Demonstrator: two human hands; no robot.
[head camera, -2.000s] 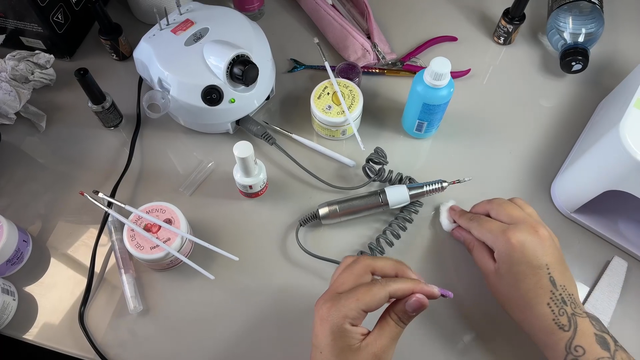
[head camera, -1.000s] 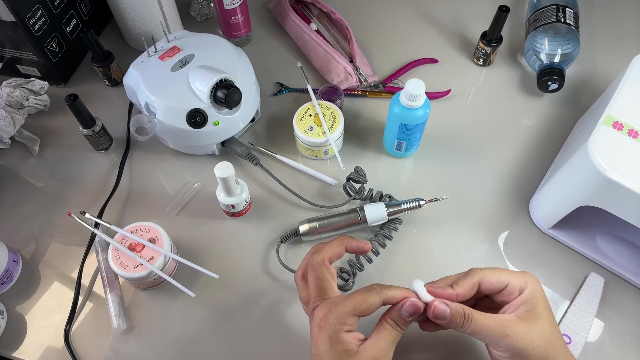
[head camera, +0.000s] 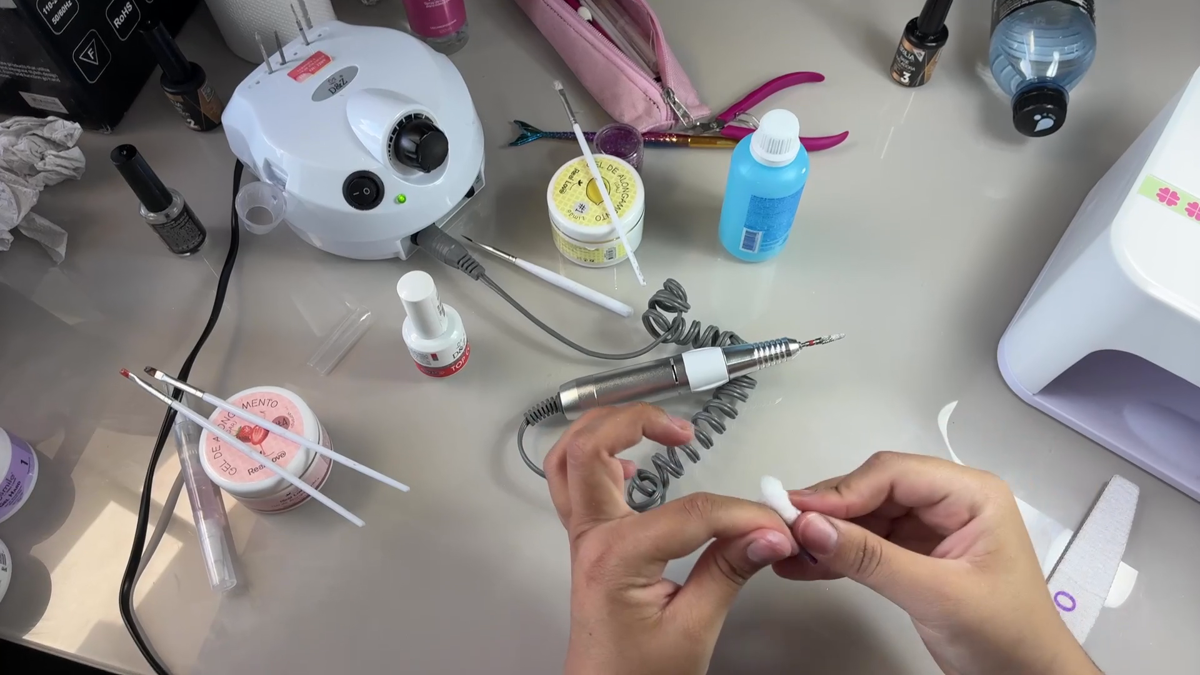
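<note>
At the lower middle, my left hand (head camera: 656, 553) pinches a small item between thumb and index finger; only a dark sliver of it shows. My right hand (head camera: 919, 544) holds a white cotton pad (head camera: 778, 499) in its thumb and index finger, and the fingertips of both hands meet there. The cotton covers most of the small item. Behind my left hand lies a silver electric nail drill handpiece (head camera: 647, 380) with a bit in its tip, its coiled grey cord (head camera: 717, 412) passing beneath it.
The white drill control unit (head camera: 356, 141) stands at the upper left, green light on. A blue bottle (head camera: 764, 187), yellow-labelled jar (head camera: 596, 211), white polish bottle (head camera: 434, 328) and pink-labelled jar (head camera: 267, 450) with brushes are around. A nail lamp (head camera: 1125, 281) and nail file (head camera: 1092, 562) are at right.
Two seconds ago the hands were apart, with a small purple piece at my left fingertips and cotton in my right hand. My right hand has moved left, bringing the cotton to my left fingertips.
</note>
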